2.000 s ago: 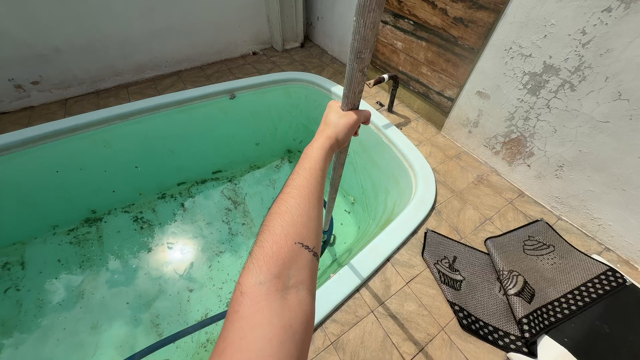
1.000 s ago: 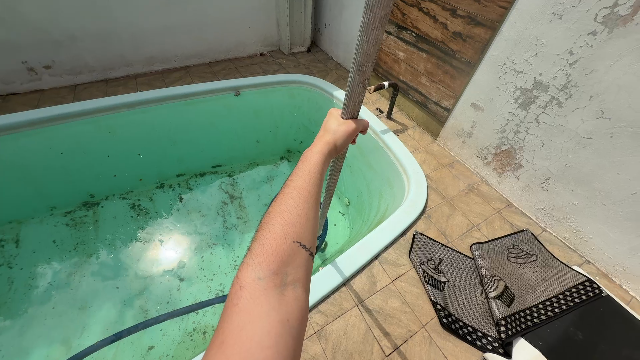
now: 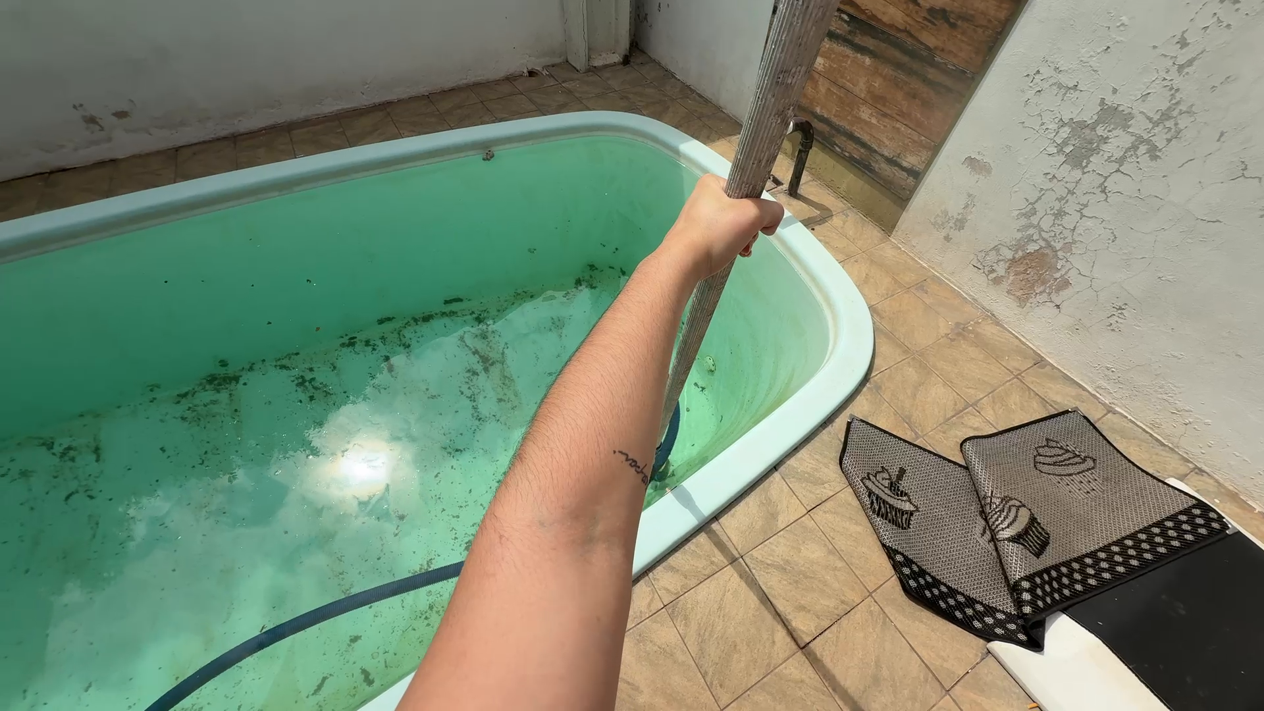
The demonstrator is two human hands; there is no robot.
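My left hand (image 3: 729, 225) is closed around a long grey ribbed pole (image 3: 775, 94), with the arm stretched forward over the pool. The pole leans, its top going out of view at the upper right and its lower part reaching down into the pool behind my forearm. A blue hose (image 3: 306, 622) curves through the green water (image 3: 237, 533) and shows again beside the pole's lower part. Dark debris (image 3: 222, 380) lies scattered in the pool, and sunlight glares on the water. The pole's lower end cannot be made out. My right hand is out of view.
The pool's pale rim (image 3: 851, 346) borders beige floor tiles (image 3: 820, 583). A folded cupcake-patterned mat (image 3: 1086, 494) lies partly over a black-and-white object (image 3: 1180, 602) at the lower right. A dark bent pipe (image 3: 800, 158) stands by the far corner, near a peeling wall (image 3: 1106, 197) and a wood-look panel (image 3: 908, 74).
My left hand and the pole have moved slightly right. The pole now covers the pale end of the bent pipe, which showed in both earlier frames. The grip stays closed.
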